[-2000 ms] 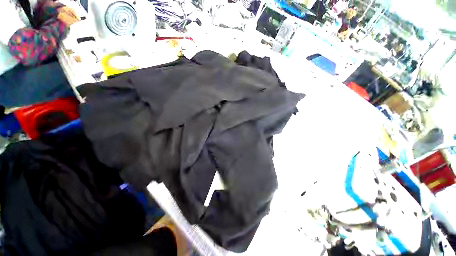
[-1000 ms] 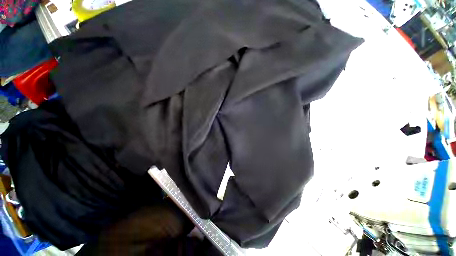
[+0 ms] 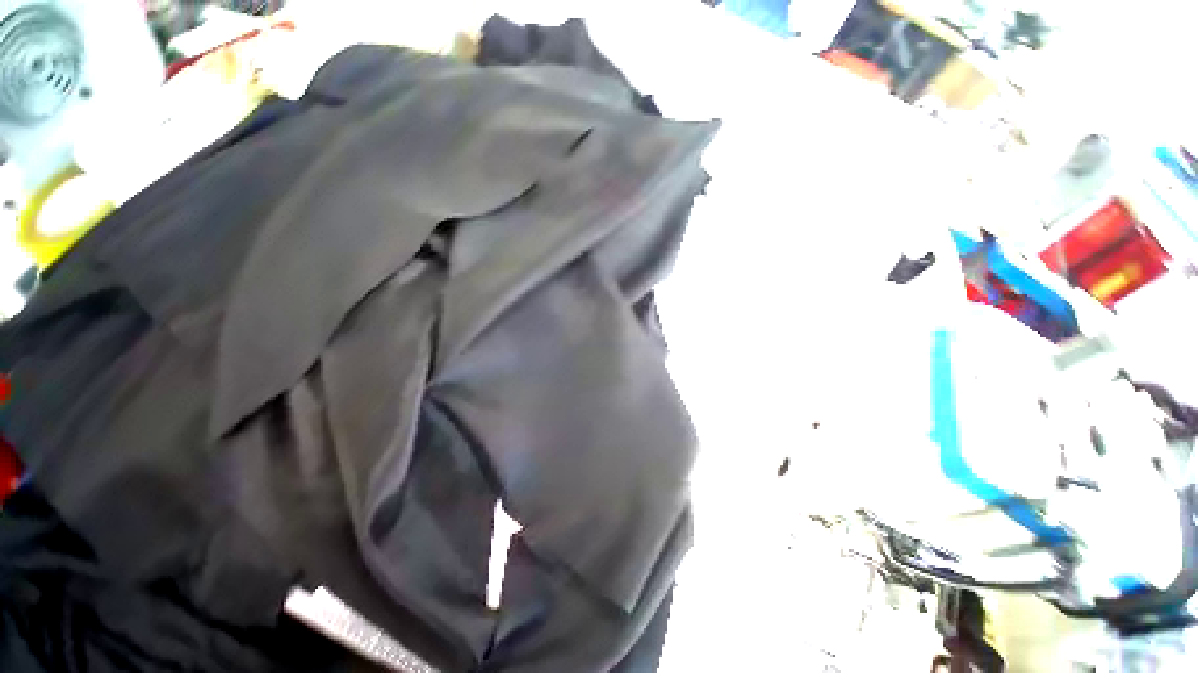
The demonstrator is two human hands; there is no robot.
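Observation:
A large black garment piece (image 3: pixel 552 408) lies crumpled and folded on the white table (image 3: pixel 788 302). It spreads over the left and middle of the view and hangs past the front table edge. A small gap between its folds shows white. The pale measuring tape (image 3: pixel 355 631) runs along the front edge at the bottom, partly under the cloth. The white sewing machine with a blue stripe (image 3: pixel 966 447) is at the right, blurred. Neither of my hands is in view.
A yellow ring-shaped thing (image 3: pixel 59 217) and a white device with round rings (image 3: pixel 37 66) are at the upper left. A small black scrap (image 3: pixel 909 267) lies on the table. A red box (image 3: pixel 1106 250) is at the right. Darker black cloth (image 3: pixel 66 598) is at the lower left.
The view has swung to the right, so the garment sits further left and more of the machine shows. The garment's folds look the same.

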